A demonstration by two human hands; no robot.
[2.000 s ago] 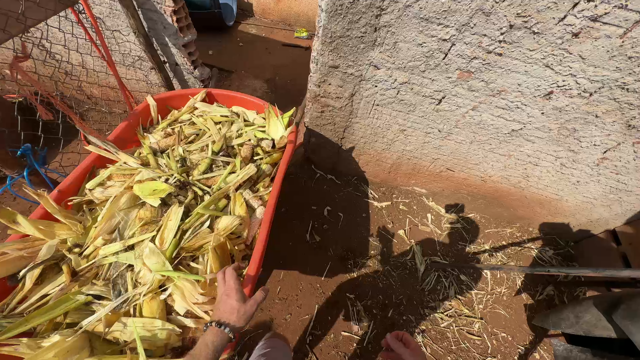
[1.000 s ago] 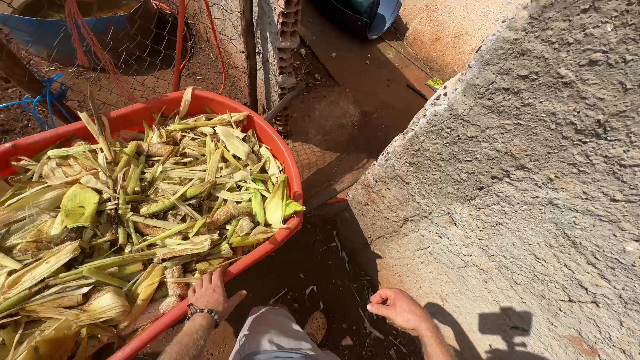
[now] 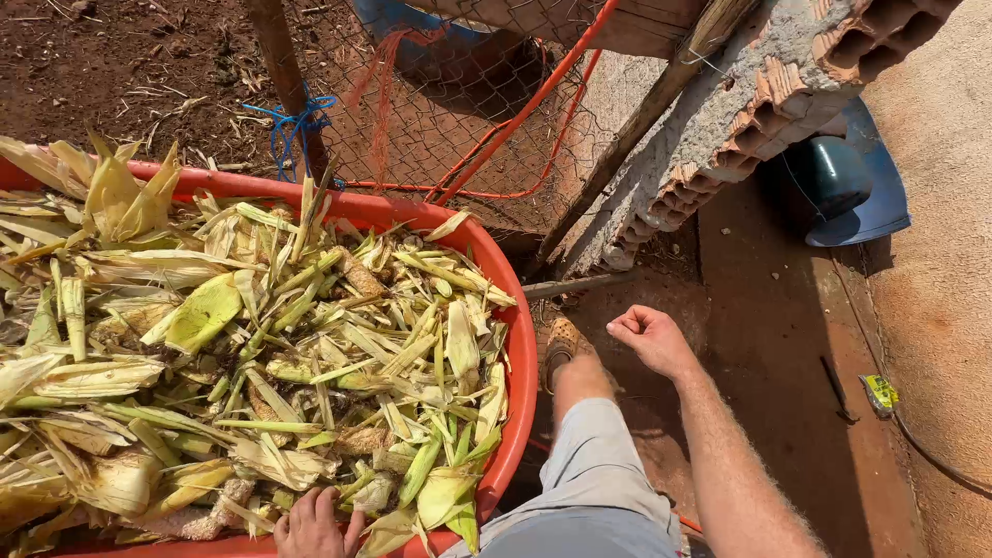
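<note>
A large red plastic tub [image 3: 521, 372] fills the left half of the view, heaped with corn husks [image 3: 333, 364] and bare corncobs [image 3: 360, 275]. At the near side of the tub, my left hand [image 3: 316, 527] lies over its rim with the fingers spread on the husks; whether it grips the rim is hidden. My right hand [image 3: 649, 337] hangs in the air to the right of the tub, fingers curled in and nothing seen in it. Below it, my foot in a brown clog [image 3: 561, 345] is beside the tub.
Beyond the tub stand a wire mesh fence [image 3: 434, 116], a wooden post [image 3: 283, 77] tied with blue cord [image 3: 298, 124] and a broken hollow-brick wall [image 3: 697, 147]. A blue container [image 3: 876, 186] with a dark bucket [image 3: 829, 177] lies at right, near a hose [image 3: 930, 461] and a yellow packet [image 3: 880, 394].
The view has swung left, bringing in more of the fence. My left hand stays at the tub's near rim. My right hand's fingers are more curled than a second ago.
</note>
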